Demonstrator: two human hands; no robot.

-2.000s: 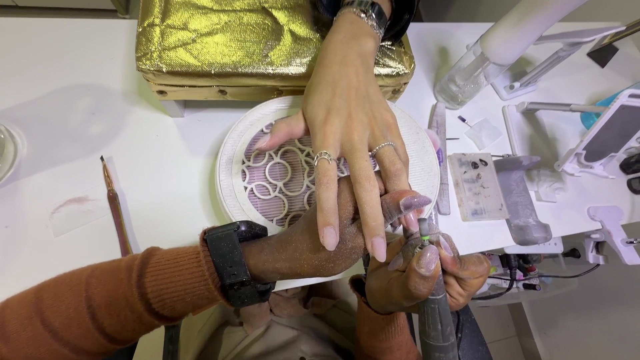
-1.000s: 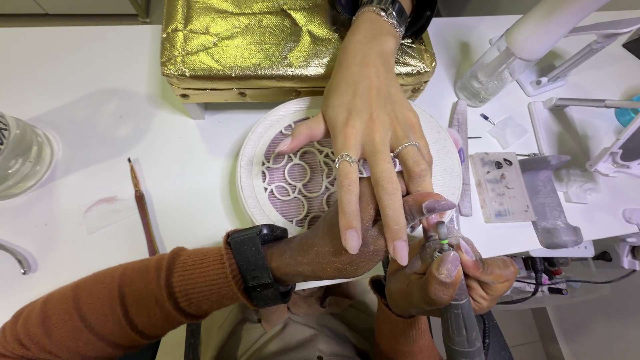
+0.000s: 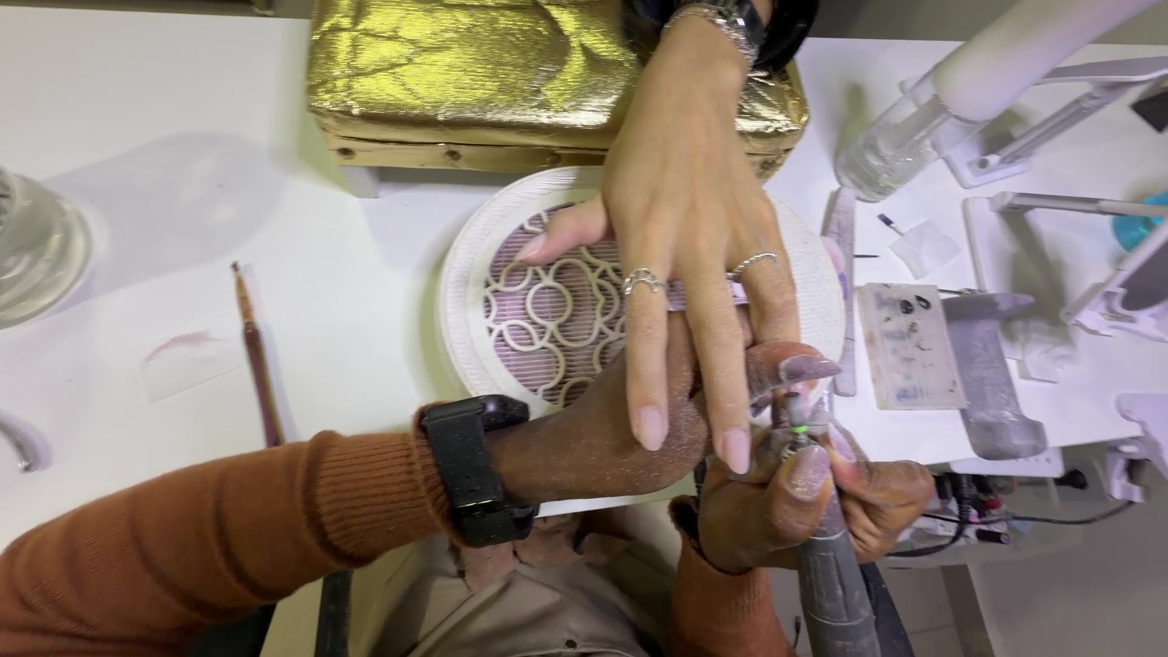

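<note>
Another person's hand (image 3: pixel 689 192), with rings and long nails, reaches in palm down over a round white dust collector (image 3: pixel 470 274) with a pattern of rings. My left hand (image 3: pixel 630 415), dusty, passes under its fingers and grips one finger near the tip. My right hand (image 3: pixel 803 502) holds a grey electric nail drill (image 3: pixel 832 575) upright, its bit (image 3: pixel 797 411) close by that fingertip. Whether the bit touches the nail cannot be told.
A gold foil-covered armrest (image 3: pixel 474 73) stands behind. At the left are a glass jar (image 3: pixel 36 246) and a thin brush (image 3: pixel 254 356). At the right lie a nail file (image 3: pixel 841 283), a stained palette (image 3: pixel 911 347), a grey holder (image 3: pixel 990 374) and a clear jar (image 3: pixel 881 155) under a lamp arm.
The view has shifted left, bringing more of the glass jar into sight. Both my hands keep their hold on the finger and the drill.
</note>
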